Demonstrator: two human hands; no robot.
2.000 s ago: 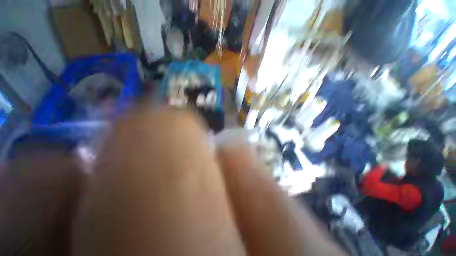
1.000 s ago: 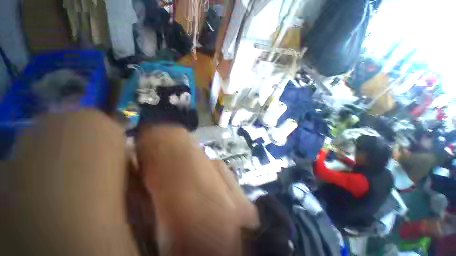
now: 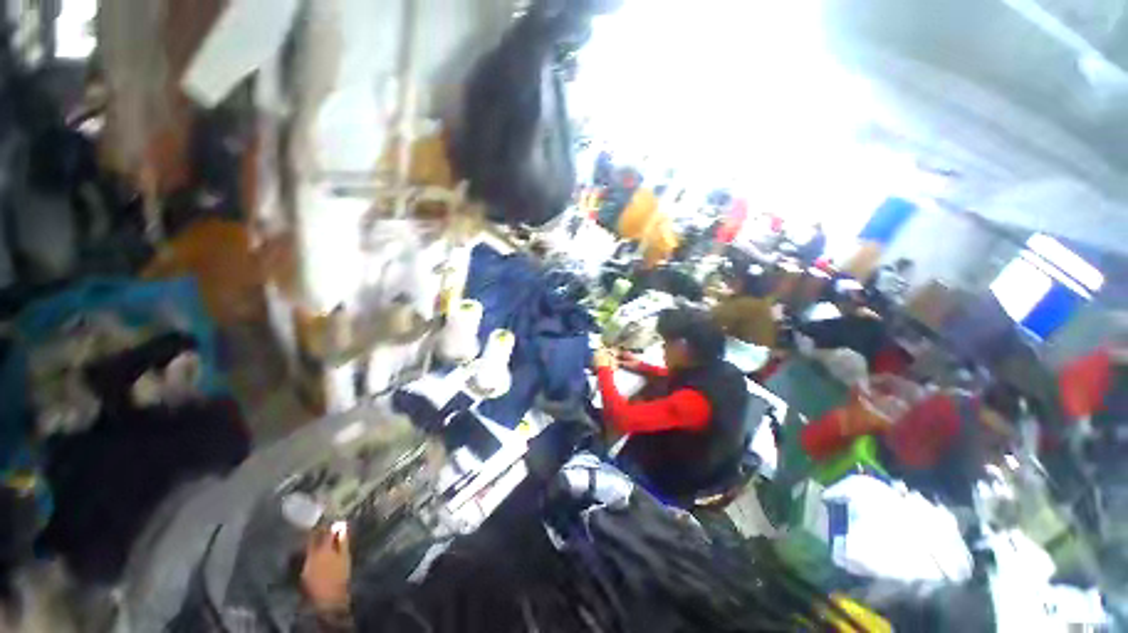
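Observation:
A small, blurred hand (image 3: pixel 325 571) shows at the lower left, cut off by the bottom edge. It looks like my left hand, but this is not certain. A small pale spot is at its fingertips; whether it holds anything cannot be told. My right hand is not in view. Beside the hand is a blurred grey and metallic work area (image 3: pixel 371 460), perhaps a sewing machine. Dark cloth (image 3: pixel 489 571) lies to its right. White thread cones (image 3: pixel 494 361) stand behind.
A teal crate (image 3: pixel 186 303) with pale and dark items is at the left. Navy cloth (image 3: pixel 532 324) is heaped behind the cones. A person in red sleeves and a dark vest (image 3: pixel 695 414) sits beyond. A dark bag (image 3: pixel 510 124) hangs above. White bundles (image 3: pixel 897 532) are at the right.
The view has swung right, so the crate and seated person have shifted left. The large blurred fingers that covered the lower left are gone. The blue crate has left the picture.

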